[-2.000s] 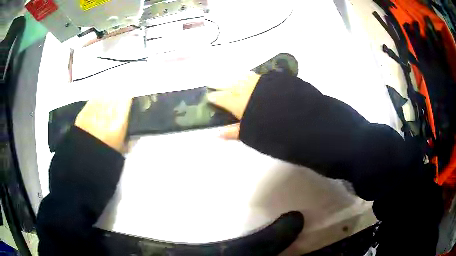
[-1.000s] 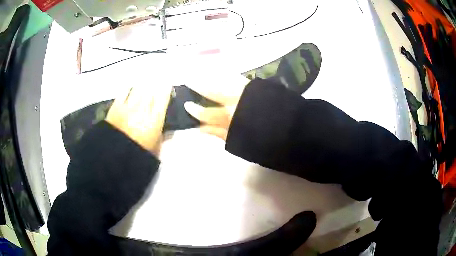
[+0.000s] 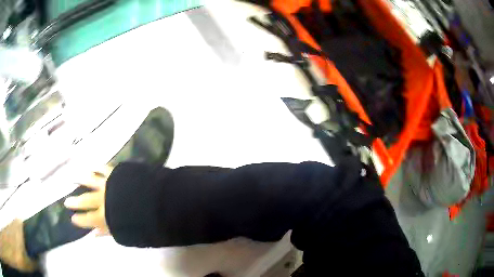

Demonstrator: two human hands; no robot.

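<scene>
A camouflage shoulder strap [image 3: 154,138] lies on the white tabletop at the left, its rounded end up and to the right, its other end at the lower left. My right hand [image 3: 89,203] lies on the strap's middle with its fingers spread, the sleeve reaching in from the right. My left hand [image 3: 13,246] is at the strap's lower left end, cut off by the picture's edge; its fingers cannot be made out. Thin dark thread [image 3: 105,119] trails on the white surface beyond the strap.
Black webbing strips [image 3: 330,116] hang at the tabletop's right edge beside an orange cloth [image 3: 414,108]. A grey-white bag [image 3: 441,167] stands farther right. A green machine surface [image 3: 116,24] is at the upper left. The blurred machine is at the left edge.
The view has swung to the right, so the strap and hands now show at the left and more of the orange cloth shows. My right hand's fingers are more spread.
</scene>
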